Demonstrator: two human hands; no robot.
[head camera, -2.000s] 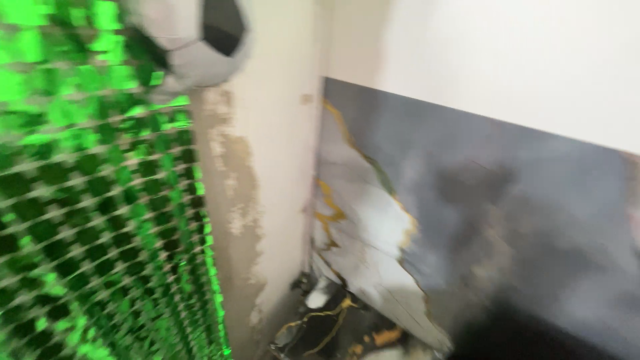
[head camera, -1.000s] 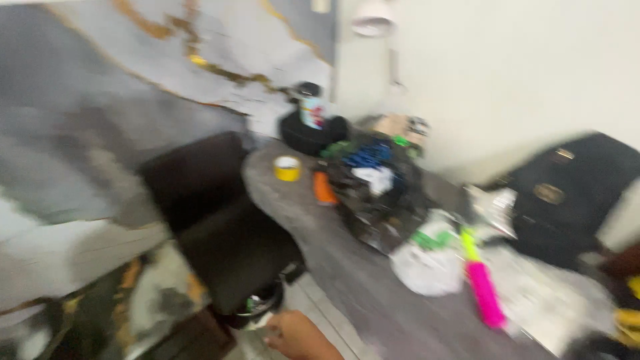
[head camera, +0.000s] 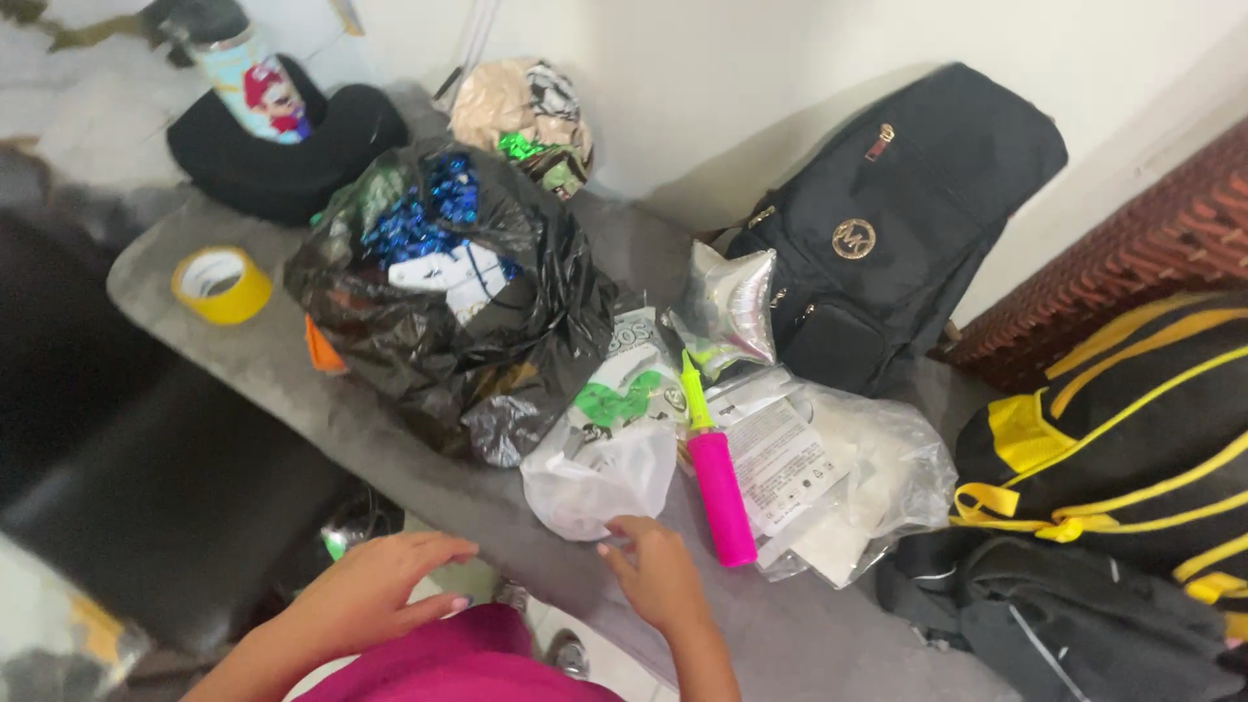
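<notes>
My left hand (head camera: 385, 590) is held over the front edge of the grey upholstered bench (head camera: 546, 575), fingers apart, holding nothing. My right hand (head camera: 653, 570) is at the near edge of a white plastic bag of balloons (head camera: 595, 478), its thumb and index finger parted; whether they touch the bag is unclear. Right of that hand lies a hand balloon pump (head camera: 723, 497) with a pink barrel and a yellow-green nozzle. Under and beside the pump is a clear plastic package (head camera: 858, 468) with a printed sheet. A silver foil balloon (head camera: 736, 302) rests behind the pump.
A black garbage bag (head camera: 390, 361) with blue tinsel fills the bench's middle. A roll of yellow tape (head camera: 222, 285), a black neck pillow (head camera: 283, 185) and a tumbler (head camera: 255, 88) are at left. A black backpack (head camera: 897, 234) leans on the wall; a black-and-yellow bag (head camera: 1121, 468) is right.
The view has swung from a green shimmer curtain and marble-patterned wall to the bench, and is now closer to it. Both hands are now in view; one second ago only one showed low in frame.
</notes>
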